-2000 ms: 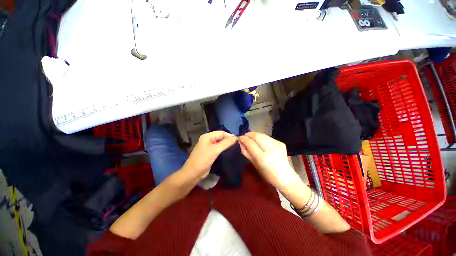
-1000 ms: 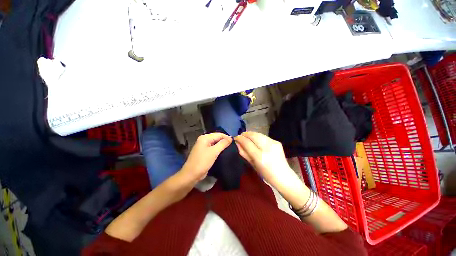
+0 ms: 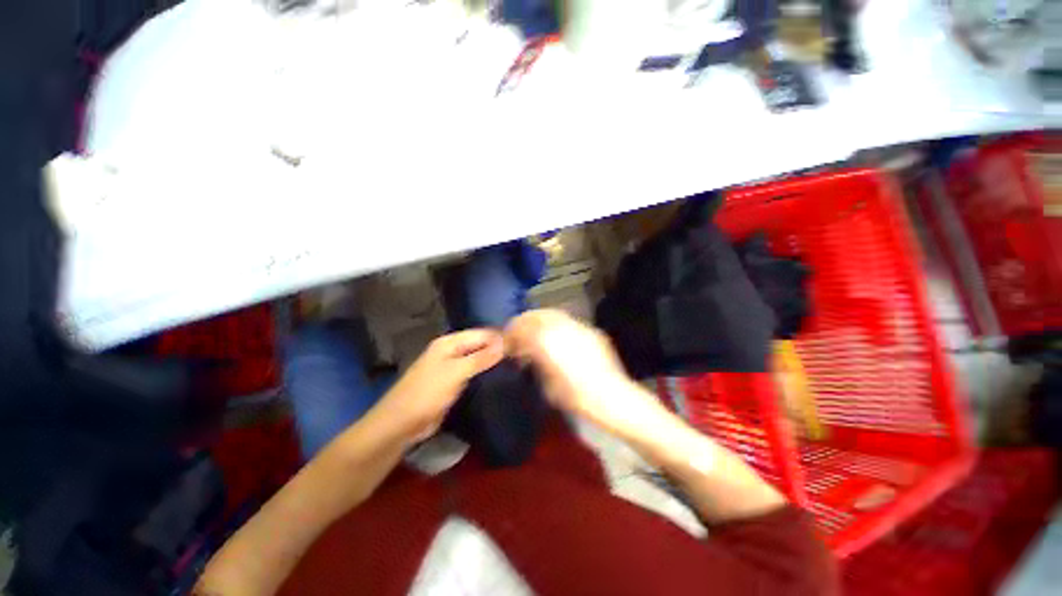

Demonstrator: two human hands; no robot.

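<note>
A black fabric piece (image 3: 503, 413) hangs below my fingertips in front of my lap. My left hand (image 3: 448, 370) holds its top edge between thumb and finger. My right hand (image 3: 563, 355) pinches the same edge right beside it, and the fingertips of both hands nearly touch. The frame is blurred, so the exact spot they pinch and any small tool in the fingers cannot be made out.
The white table (image 3: 349, 210) spans the view beyond my hands, with red-handled snips (image 3: 528, 64) near its back. Right of my lap stands a red plastic basket (image 3: 868, 291) with black cloth (image 3: 699, 297) over its near edge. Dark fabric (image 3: 70, 431) hangs at the left.
The view has shifted and blurred, so the table, basket and hands sit further left in it. Both hands still hold the black fabric close together.
</note>
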